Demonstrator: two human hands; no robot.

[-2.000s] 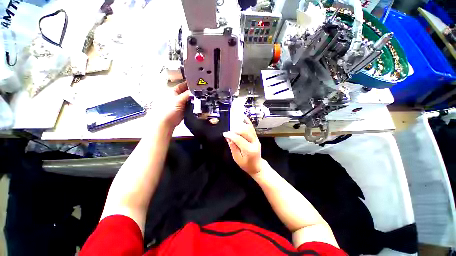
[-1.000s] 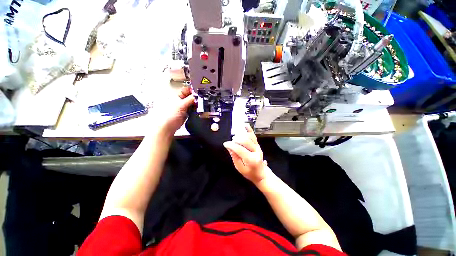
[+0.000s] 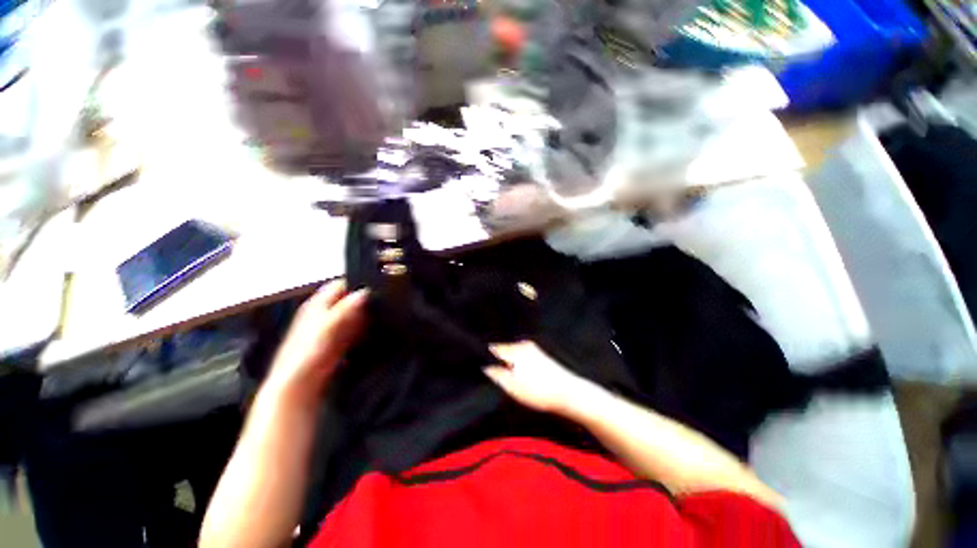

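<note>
The black garment [image 3: 450,396] lies over my lap, with a narrow part reaching up to the base of the button-sewing machine head [image 3: 311,96], which is blurred. Small pale buttons [image 3: 392,257] sit in a short column on that narrow part; another pale dot [image 3: 526,290] shows on the cloth to the right. My left hand [image 3: 329,324] grips the cloth at the left, below the table edge. My right hand [image 3: 527,375] grips the cloth with its fingertips, right of the buttons.
A dark smartphone [image 3: 175,262] lies on the pale table [image 3: 257,241] at the left. The blurred button feeder [image 3: 584,118] and green feeder bowl [image 3: 763,24] are right of the head. A blue crate [image 3: 857,48] is at the upper right, with a white bin [image 3: 846,460] below.
The view has shifted and blurred. The garment's buttoned part is drawn back from the machine, showing more buttons. Both hands have moved down off the table edge towards my lap.
</note>
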